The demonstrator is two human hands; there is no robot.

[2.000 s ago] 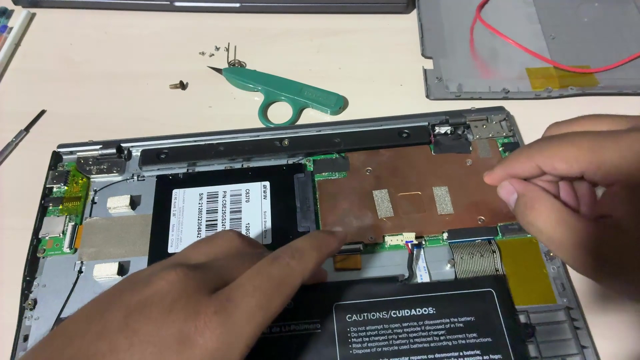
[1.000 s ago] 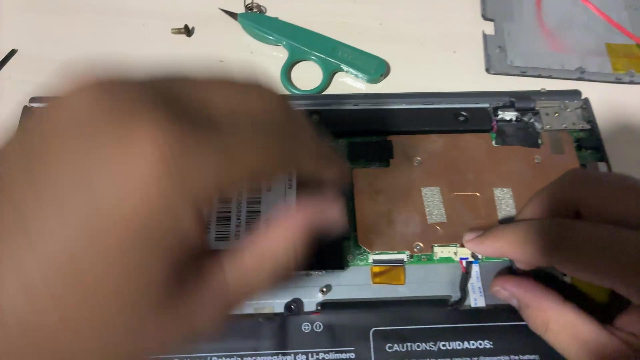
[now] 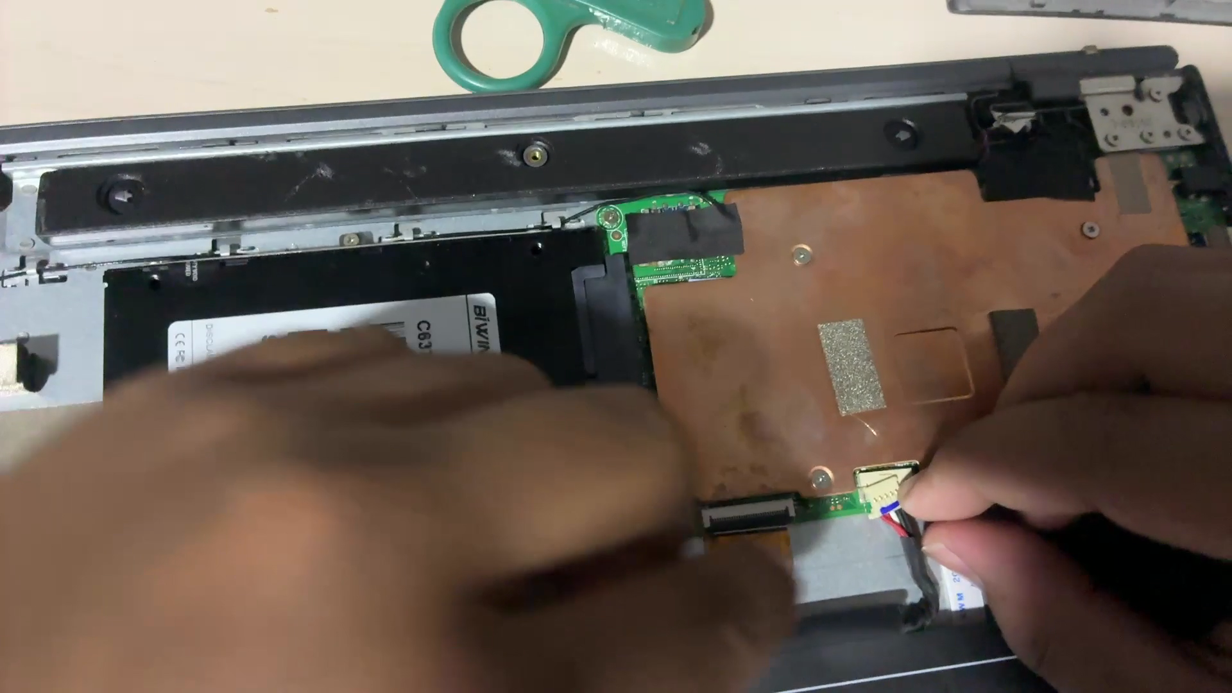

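An opened laptop base lies before me, with a copper heat-spreader sheet [image 3: 760,385] over its green circuit board. At the sheet's lower edge is a white cable connector [image 3: 881,489] with red, blue and black wires. The thumb and forefinger of my right hand [image 3: 1088,462] are at this connector and its wires, the forefinger touching it. My left hand [image 3: 385,520], blurred and large in view, hovers over the drive and the lower left of the base, its fingers near the black ribbon-cable socket [image 3: 751,515]. Whether it holds anything is hidden.
Behind the laptop lies a green tool with a finger ring [image 3: 505,43]. A grey panel edge [image 3: 1097,8] shows at the top right. The black drive [image 3: 337,269] bears a white label. A metal hinge [image 3: 1141,114] sits at the base's back right corner. The dark battery runs along the bottom.
My right hand has come down from the copper sheet's right side to the connector. My left hand has lifted off the sheet's lower left corner and moved about. The view is now much closer.
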